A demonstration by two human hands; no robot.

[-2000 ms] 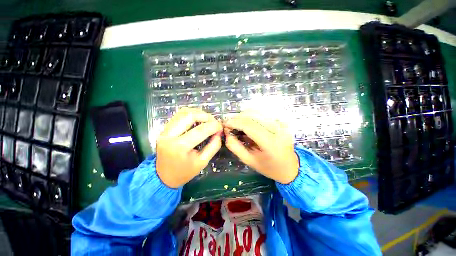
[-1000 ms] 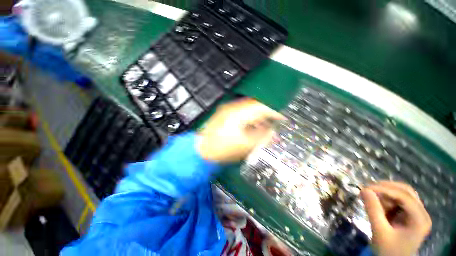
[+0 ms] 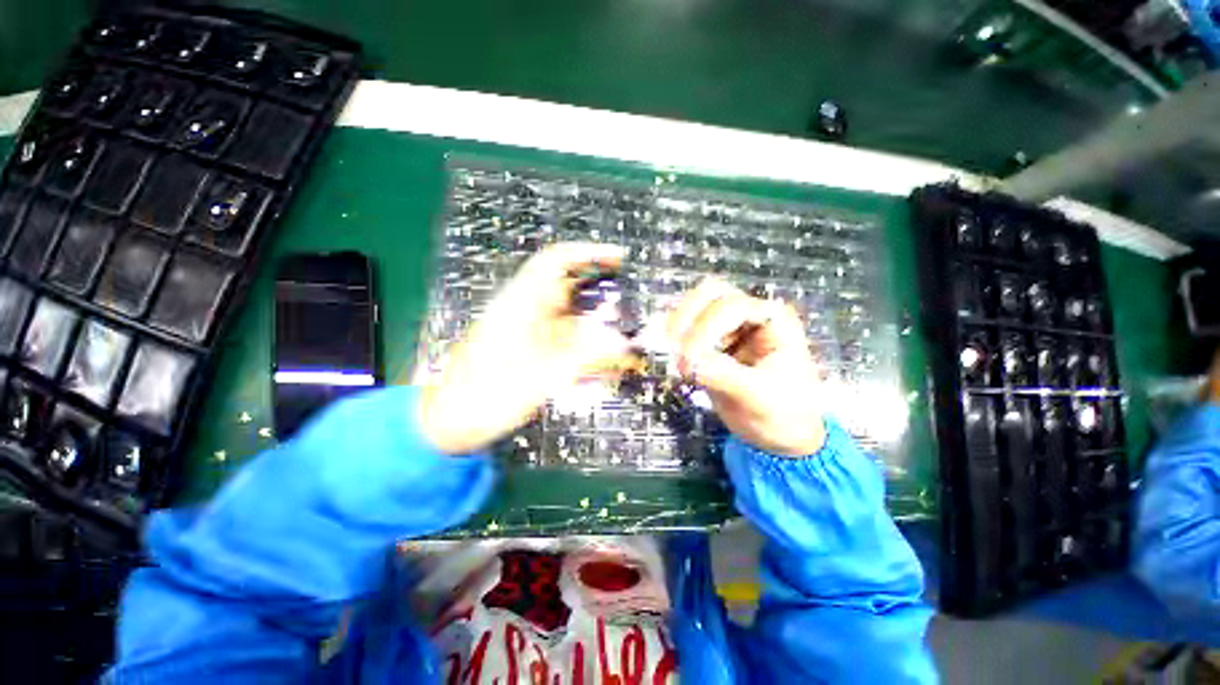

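Observation:
My left hand [image 3: 515,351] is over the left part of the clear blister tray [image 3: 816,248]. Its thumb and fingers are around a small dark unit with a shiny spot [image 3: 602,297]; blur and glare hide its details. My right hand [image 3: 756,359] is just to the right, its fingers curled and the fingertips pointing at the left hand, with a small gap between the hands. Whether it pinches a tiny part cannot be told. The tray's pockets glint strongly under and around both hands.
A black tray [image 3: 147,194] with units in some pockets lies at the left, another [image 3: 1030,348] at the right. A dark phone [image 3: 324,328] lies left of the clear tray. A small dark object [image 3: 831,118] is beyond the white strip. Another person's blue sleeve [image 3: 1184,495] shows at the right edge.
The view swung left and has come back to the front. My hands, touching at first and then wide apart, are now close together again with a small gap.

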